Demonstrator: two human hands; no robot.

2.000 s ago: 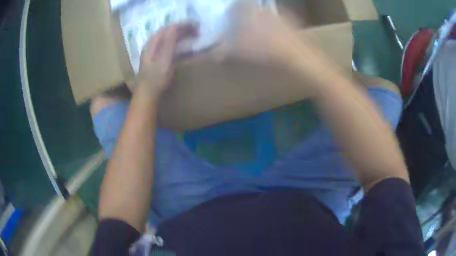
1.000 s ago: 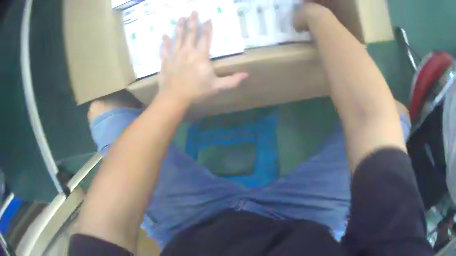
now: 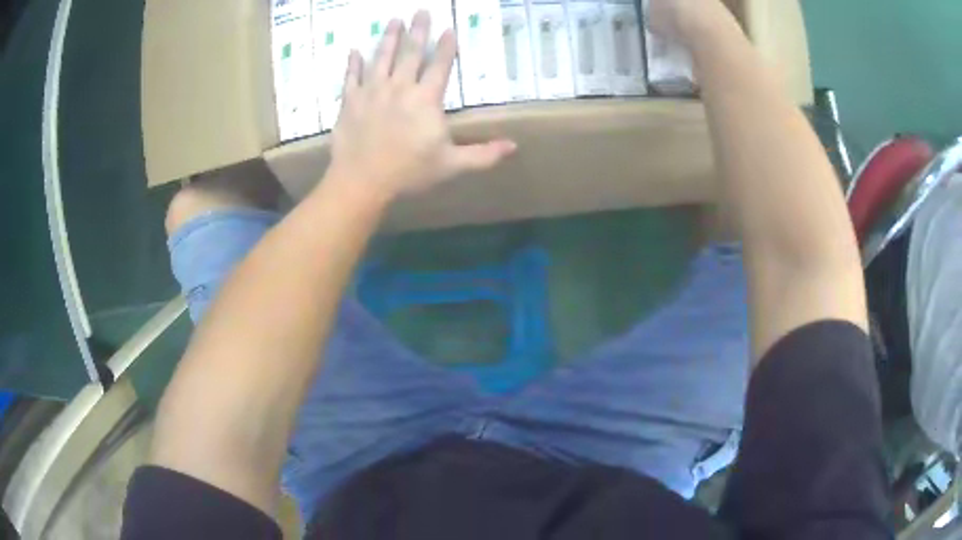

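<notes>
An open brown shipping carton (image 3: pixel 591 158) stands at the top of the view, in front of my knees. A row of white retail boxes (image 3: pixel 522 53) stands side by side inside it, with green marks and pale device pictures. My left hand (image 3: pixel 396 121) lies spread on the boxes at the left, fingers apart, thumb over the near carton wall. My right hand (image 3: pixel 686 16) reaches into the carton's right end at the last box. Its fingers are partly cut off by the top edge, so its grip cannot be made out.
A carton flap (image 3: pixel 200 95) folds out at the left. A blue stool (image 3: pixel 527 316) stands between my knees. A cream tube frame (image 3: pixel 63 222) is at the left. At the right are a red chair part (image 3: pixel 886 188) with shiny metal and a person's pale clothing (image 3: pixel 937 338).
The right end of the box row shows more upright and in line than before. My right hand has moved slightly right and up. My left hand stays spread on the boxes.
</notes>
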